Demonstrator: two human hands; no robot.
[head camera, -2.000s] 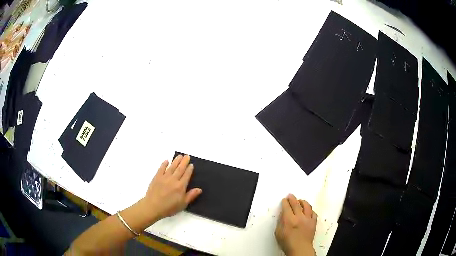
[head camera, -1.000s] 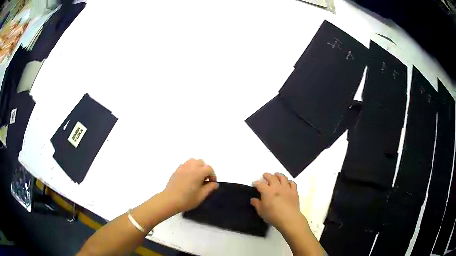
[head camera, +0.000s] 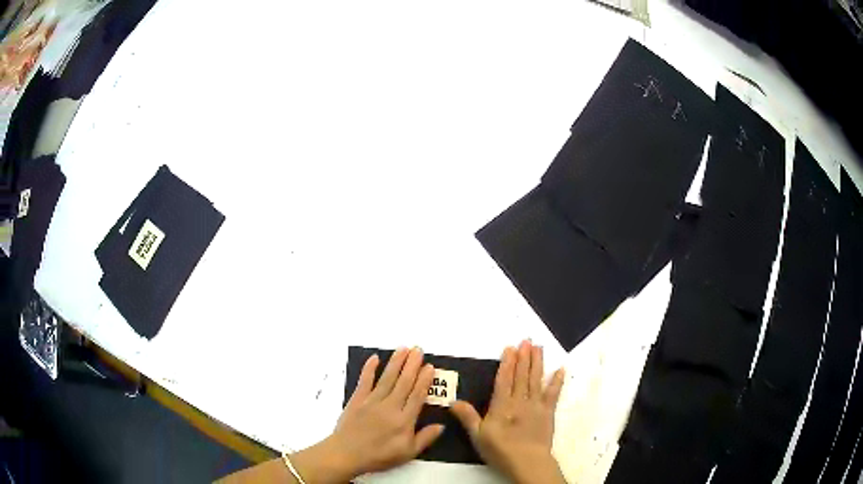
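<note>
A black fabric piece (head camera: 464, 441) lies flat at the table's near edge, with a cream brand label (head camera: 442, 387) with dark lettering facing up, partly covered by fingers. My left hand (head camera: 390, 411) lies flat on its left part, and my right hand (head camera: 517, 406) lies flat on its right part. Both hands have their fingers extended and grip nothing. A small pile of labelled black pieces (head camera: 175, 269) lies at the left, its cream label on top.
Overlapping black panels (head camera: 634, 151) with white chalk marks lie at the right, beside several long black rows (head camera: 748, 217). More black fabric with a label (head camera: 40, 203) lies at the far left edge. The white table (head camera: 331, 170) has its near edge below the left pile.
The black piece went from plain side up to label side up. My hands went from pinching its upper edge to lying flat on it.
</note>
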